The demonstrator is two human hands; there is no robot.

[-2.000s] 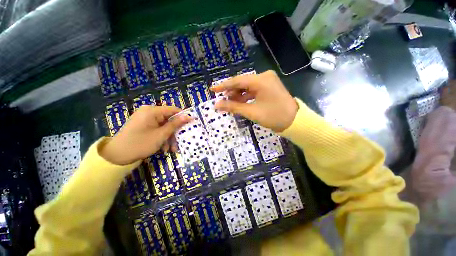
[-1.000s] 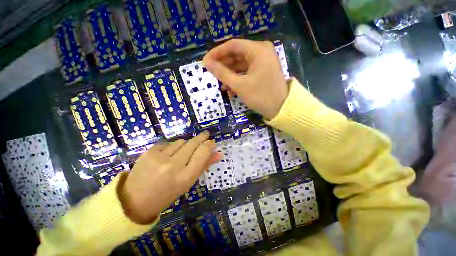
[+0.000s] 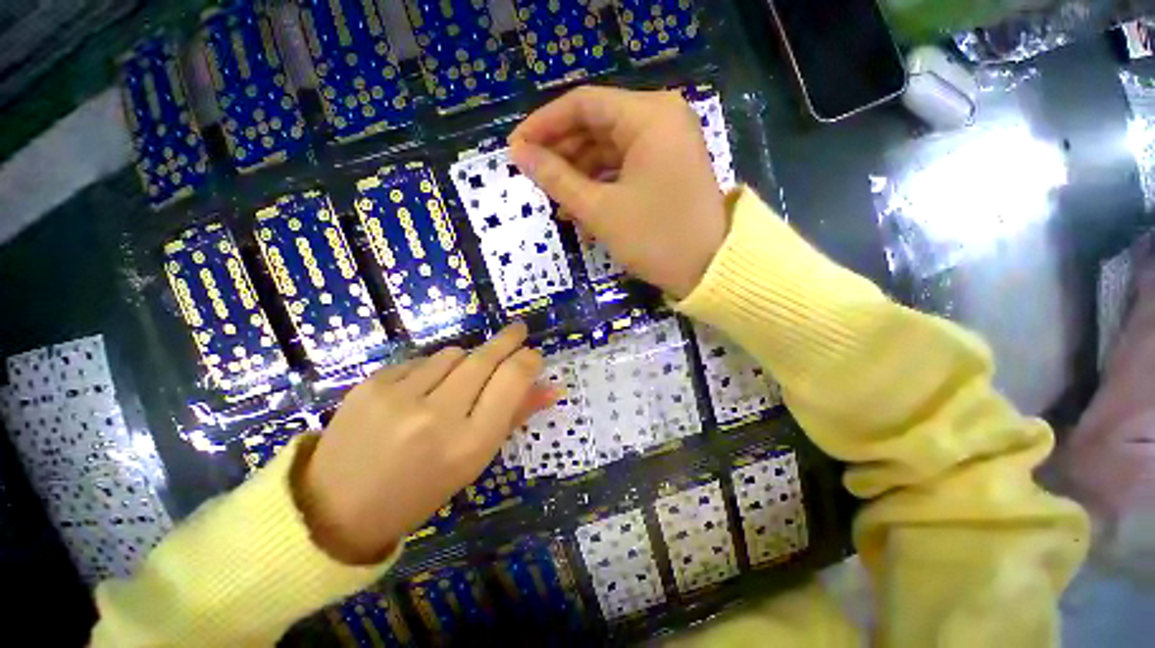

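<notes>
A white dotted sticker sheet [image 3: 517, 234] lies over the fourth board of the tray's second row. The thumb and fingertips of my right hand [image 3: 633, 190] are pinched together at its upper left corner. My left hand [image 3: 424, 443] is palm down over the tray below, fingertips near the sheet's lower edge. Whether it holds anything is hidden. A whitish dotted sheet [image 3: 640, 386] lies over boards beside my left fingertips. Bare blue circuit boards [image 3: 418, 247] with gold pads fill pockets of the clear tray [image 3: 142, 291] to the left.
White sheet stock [image 3: 82, 443] lies at the left. A black smartphone [image 3: 839, 57] and a small white case [image 3: 940, 86] lie beyond the tray at upper right. Covered boards [image 3: 694, 538] sit at lower right. A person's pink sleeve [image 3: 1115, 418] shows at the right edge.
Two seconds ago both hands held white sheets raised over the tray. One sheet now lies on the second-row board, and my left hand has moved down. The view has moved closer.
</notes>
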